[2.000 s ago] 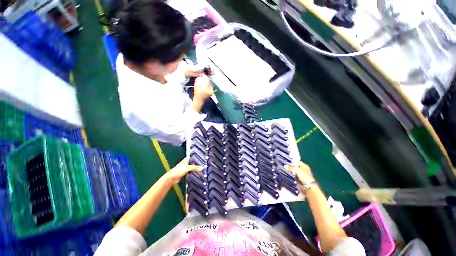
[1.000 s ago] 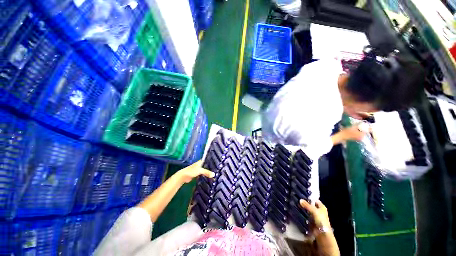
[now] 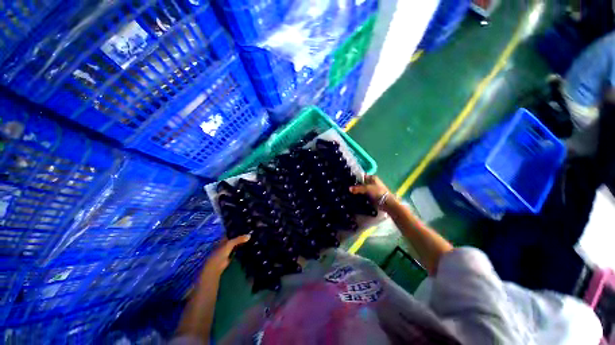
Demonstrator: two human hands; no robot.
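Observation:
A white sheet (image 3: 213, 191) carries several chevron rows of black moulded parts (image 3: 290, 202). My left hand (image 3: 229, 251) grips its near left edge, thumb on top. My right hand (image 3: 373, 192) grips its right edge, thumb on top. The sheet is held over the green crate (image 3: 367, 162), whose far and right rims show beyond it. The inside of the crate is mostly hidden by the sheet. Fingers under the sheet are hidden.
Film-wrapped blue crates (image 3: 182, 128) form a wall on the left. An open blue crate (image 3: 526, 162) stands on the floor at right. A yellow line (image 3: 465, 114) runs along the green floor. Part of a person (image 3: 593, 74) and a pink rim (image 3: 597, 286) show at the right edge.
The view has turned left toward the blue stack. The loaded sheet, still in both hands, has moved from in front of the body to over the green crate.

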